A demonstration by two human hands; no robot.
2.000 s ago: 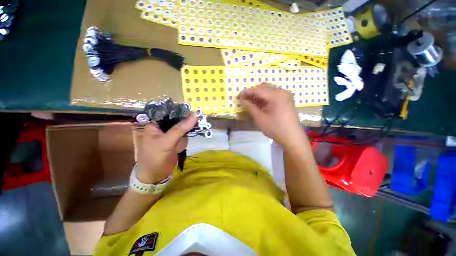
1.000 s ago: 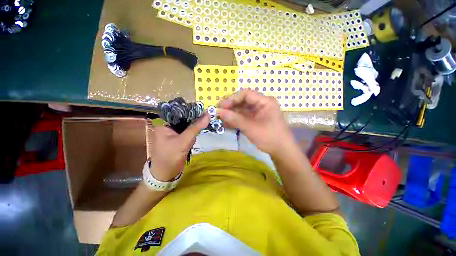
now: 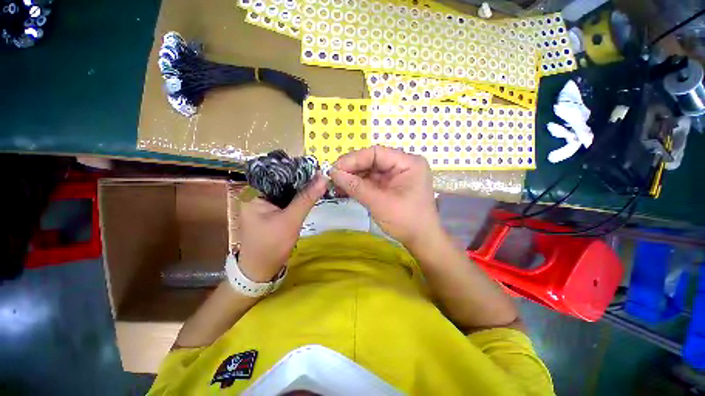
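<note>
My left hand (image 3: 272, 224) is closed round a bunch of wired mini speakers (image 3: 277, 176), silver and dark discs facing up, just in front of the bench edge. My right hand (image 3: 390, 189) meets it at the bunch's right side. Its thumb and index finger are pinched at a small white-faced disc by my left thumb; whether they hold a ring is too small to tell. The gasket sheet (image 3: 452, 135) lies behind my right hand, its left columns plain yellow with dark dots, the rest with white rings.
A tied bundle of wired parts (image 3: 224, 75) lies on the cardboard pad (image 3: 232, 124). Spare gasket sheets (image 3: 417, 42) overlap behind. White crumpled scrap (image 3: 570, 122), yellow roll (image 3: 601, 39) and silver spool (image 3: 684, 87) stand right. Open carton (image 3: 166, 255) is below left, red stool (image 3: 568, 267) below right.
My right hand moved from over the gasket sheet leftward to the bunch in my left hand, and its fingertips now sit closer against the disc at my left thumb. The camera view shifted slightly.
</note>
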